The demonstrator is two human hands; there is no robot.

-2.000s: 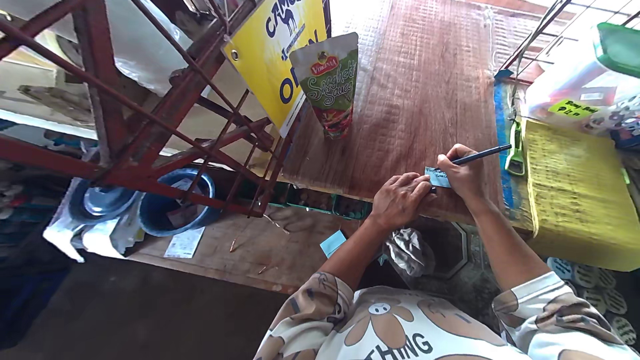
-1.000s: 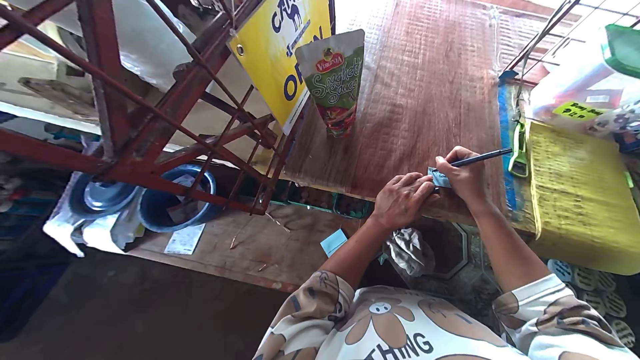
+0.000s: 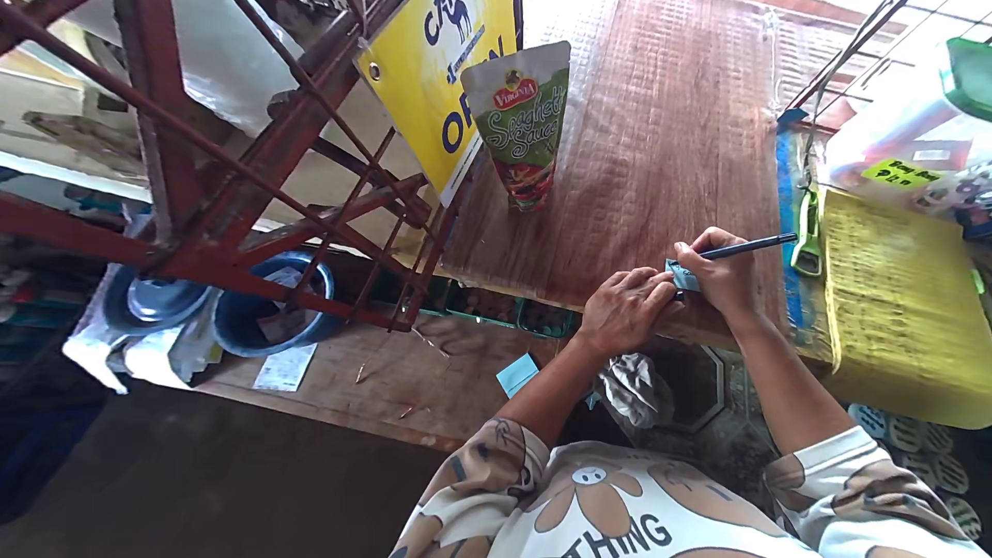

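My right hand [image 3: 722, 273] is closed around a dark pen [image 3: 748, 246], its shaft slanting up to the right. Beneath the fingers lies a small blue paper slip [image 3: 682, 276] with some handwriting, near the front edge of the wood-patterned counter [image 3: 643, 155]. My left hand [image 3: 629, 306] rests flat with its fingertips at the slip's left edge; a small dark item shows by those fingers, too small to name. A pouch of Virginia spaghetti sauce [image 3: 521, 128] stands farther back on the counter, left of both hands.
A red metal grille [image 3: 194, 248] and yellow sign [image 3: 434, 85] border the left. Blue buckets [image 3: 329, 291], blue paper [image 3: 517, 375] and a crumpled plastic bag [image 3: 632, 387] are lower down. At right are a green-handled peeler [image 3: 807, 232], a yellow covered block [image 3: 907, 302] and a plastic container [image 3: 891, 139].
Both hands stay at the blue slip. The right hand and pen have shifted only slightly, and the slip looks a little differently angled.
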